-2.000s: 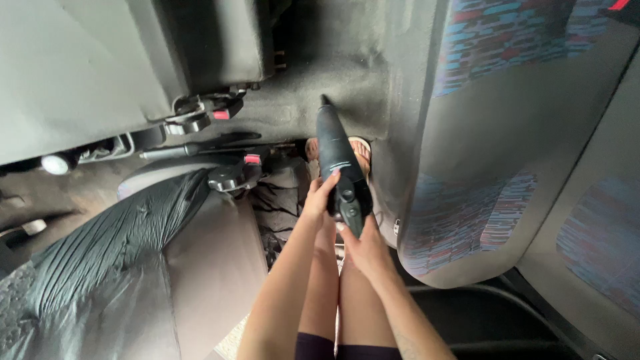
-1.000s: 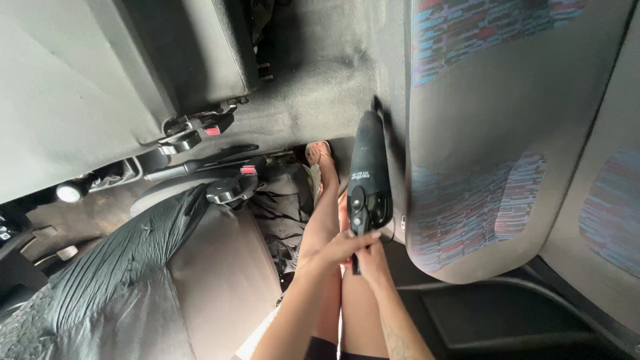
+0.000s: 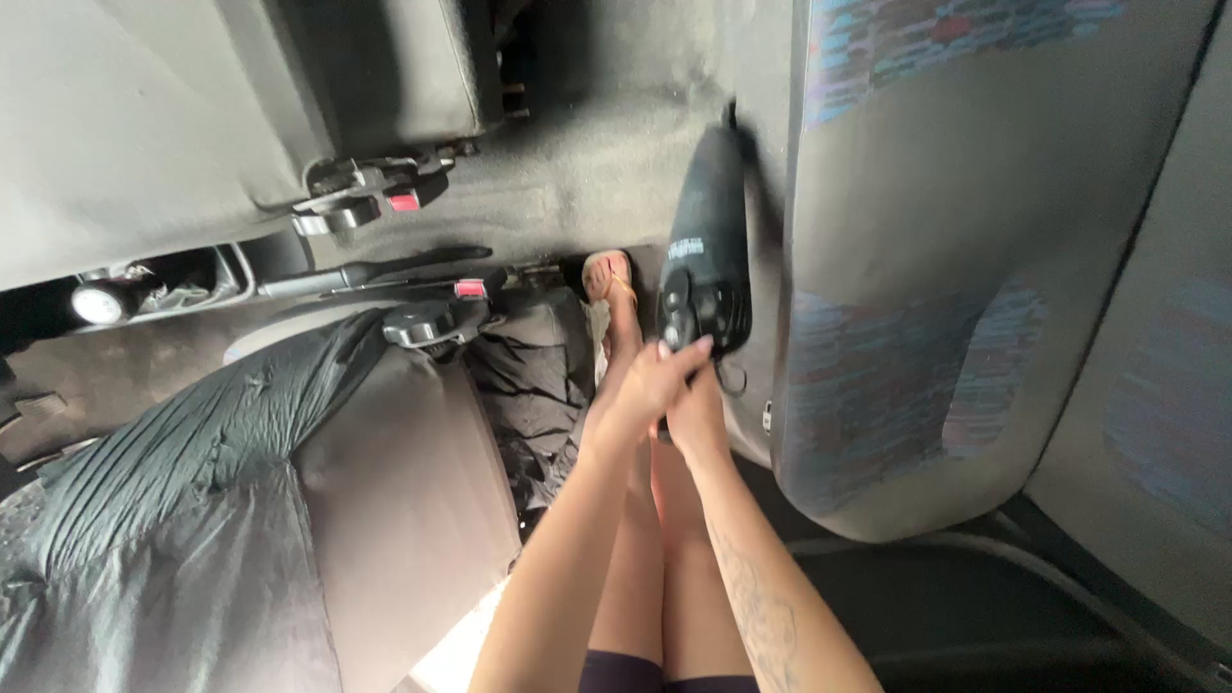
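Note:
A dark handheld vacuum cleaner (image 3: 710, 221) points away from me, its narrow nozzle (image 3: 731, 114) over the car's carpeted floor beside the rear seat base. My right hand (image 3: 695, 409) grips its handle from the right and below. My left hand (image 3: 659, 380) closes around the same handle, the thumb and fingers lying near the vacuum's rear controls. The two hands touch. Part of the handle is hidden by my fingers. Whether the nozzle touches the floor I cannot tell.
The patterned rear seat (image 3: 890, 231) borders the right. Front seats with red seat-belt buckles (image 3: 404, 201) stand at the left, a handbrake lever (image 3: 327, 279) between them. Black fabric (image 3: 221, 433) drapes the lower-left seat. A sandaled foot (image 3: 606, 276) rests on the floor.
The vacuum has moved right, from above both feet to beside the rear seat. My left hand has gone from the vacuum's side to its handle. The view has shifted somewhat.

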